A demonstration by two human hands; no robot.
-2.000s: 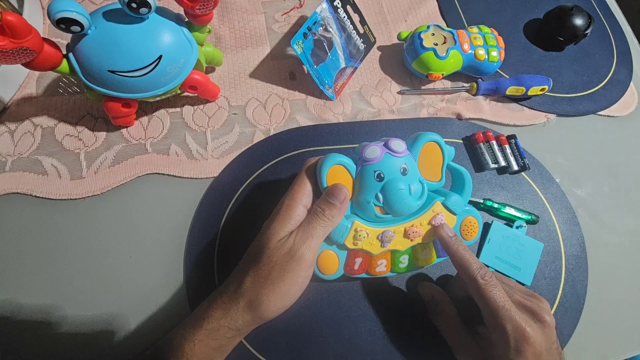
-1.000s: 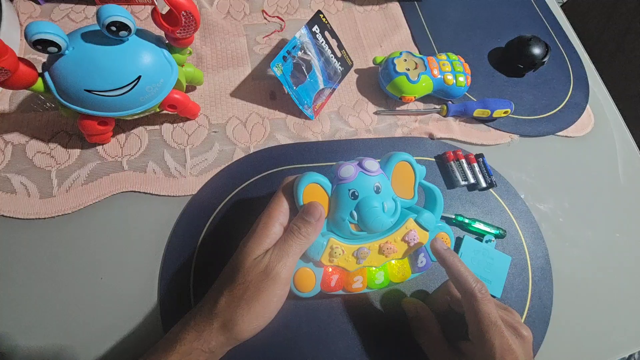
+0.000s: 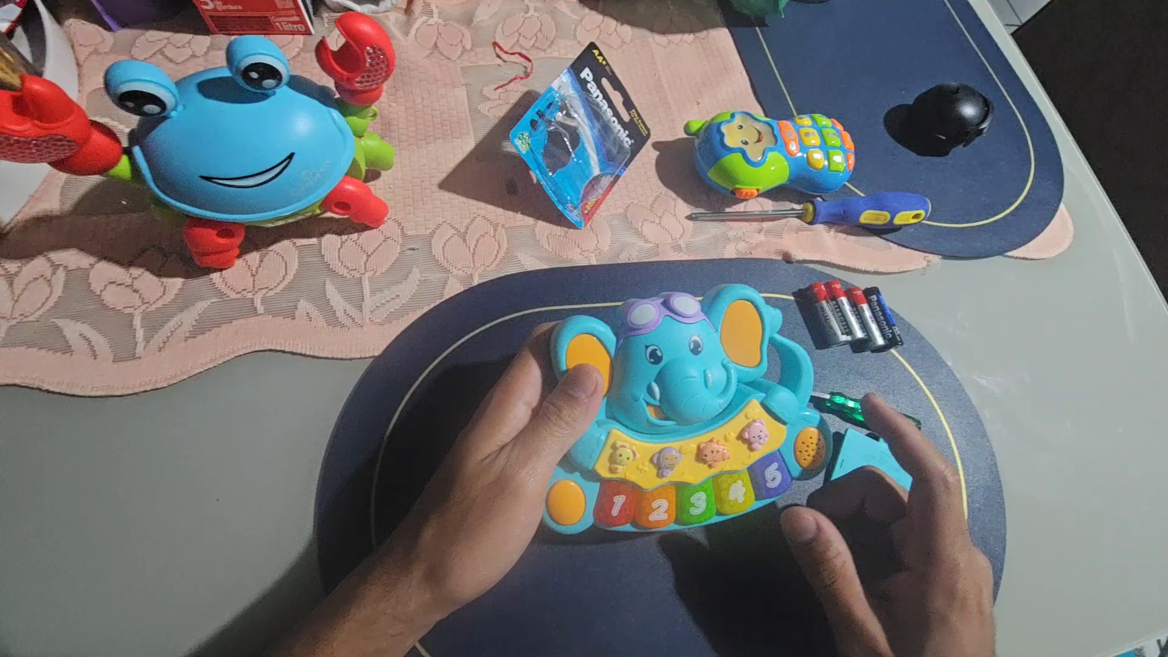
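Observation:
My left hand (image 3: 497, 484) grips a turquoise plastic elephant toy keyboard (image 3: 675, 411) by its left side, thumb on the front beside the orange ear. The toy has numbered coloured keys, small animal buttons and a handle on its right. My right hand (image 3: 894, 538) is just off the toy's right edge, holding nothing, fingers apart and bent. Behind that hand lie a turquoise plastic cover (image 3: 867, 452), partly hidden, and a small green-handled screwdriver (image 3: 849, 407). Several AA batteries (image 3: 850, 317) lie side by side on the dark blue oval placemat (image 3: 511, 306).
A blue and red crab toy (image 3: 242, 146) stands on the pink lace cloth (image 3: 474, 228) at the back left. Nearby are an opened Panasonic battery blister pack (image 3: 584, 137), a toy phone (image 3: 776, 153), a blue-handled screwdriver (image 3: 867, 211) and a black round object (image 3: 951, 114) on a second placemat.
My right index finger was on the toy's animal buttons, then at its right side; now the right hand is clear of the toy. The left hand keeps its grip.

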